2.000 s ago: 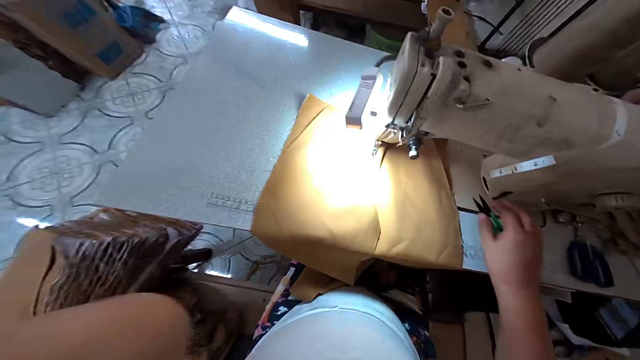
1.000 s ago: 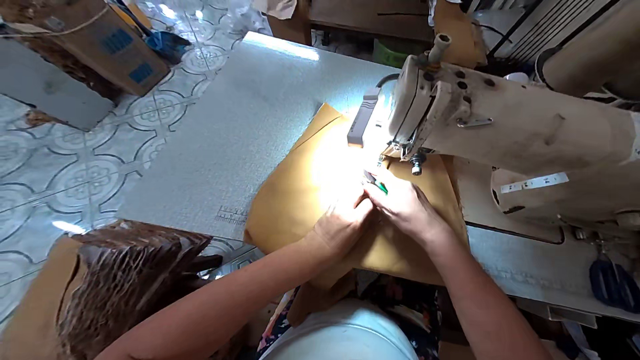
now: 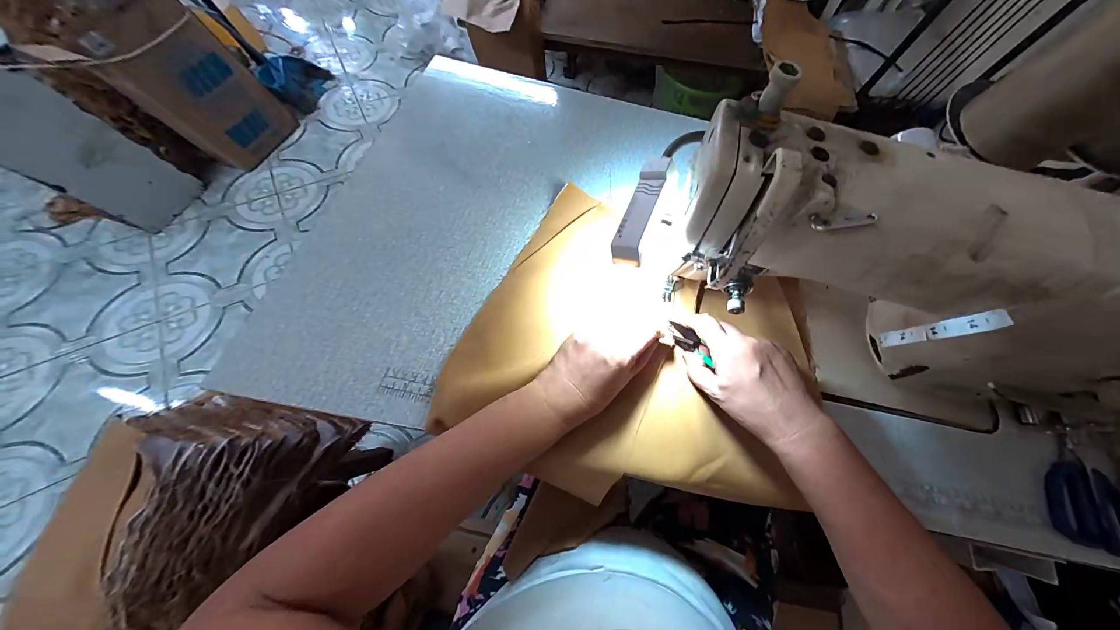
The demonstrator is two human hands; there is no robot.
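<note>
A tan piece of fabric or thin leather lies across the table under the head of an industrial sewing machine. My right hand holds small thread snips with a green part, their dark blades pointing left just in front of the needle area. Touching the snips' tip, my left hand pinches the tan material at a seam. Strong light from a grey lamp washes out the material left of the needle. What exactly lies between the blades cannot be told.
The grey sewing table extends to the left. A stack of brown, rough-edged pieces stands at the lower left. Blue-handled scissors hang at the right edge. Cardboard boxes stand on the tiled floor at the upper left.
My right hand has moved left with the snips, from the machine's right side to the seam before the needle. My left hand has come onto the material from the lower left.
</note>
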